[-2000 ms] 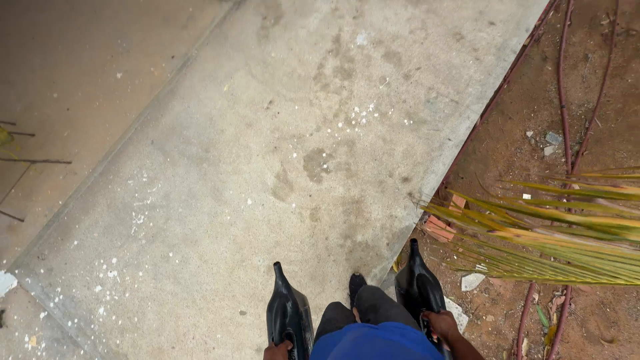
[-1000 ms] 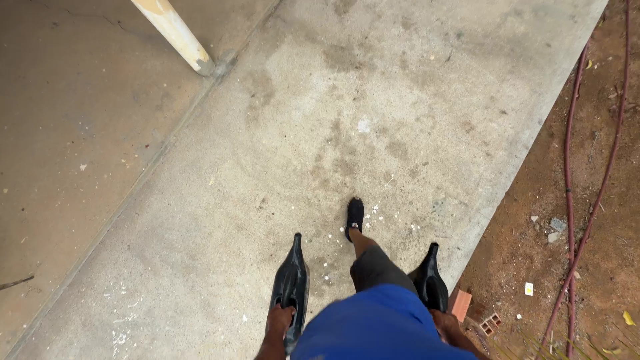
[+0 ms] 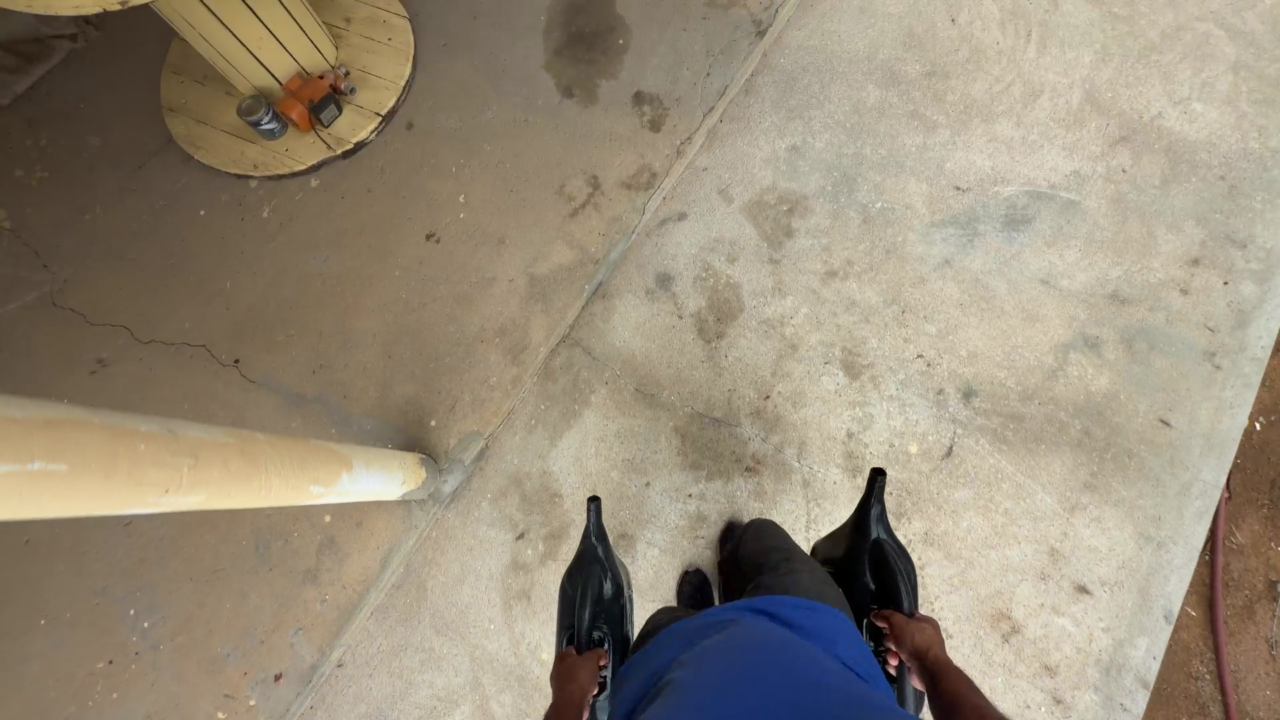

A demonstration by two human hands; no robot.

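Note:
My left hand [image 3: 577, 680] is closed around the handle of a black plastic watering can or jug [image 3: 596, 590], which hangs at my left side with its narrow spout pointing forward. On the other side, my right hand [image 3: 908, 640] grips the handle of a similar black plastic container [image 3: 868, 555], its spout also forward and slightly farther ahead. Both containers are partly hidden at the rear by my hands and the blue shirt [image 3: 760, 660]. Whether they hold anything cannot be seen. Between them show my dark shorts and shoes.
A pale yellow post [image 3: 220, 460] meets the concrete floor [image 3: 780, 350] at left, beside a raised seam. Farther ahead left, a wooden cable spool [image 3: 370, 60] bears an orange pump [image 3: 310, 98] and a can [image 3: 262, 117]. Bare soil with a reddish hose [image 3: 1219, 600] lies beyond the right slab edge.
I have walked forward along the concrete with both black containers still in my hands. The post is now nearer, the cable spool has come into view, and the palm fronds have gone from view.

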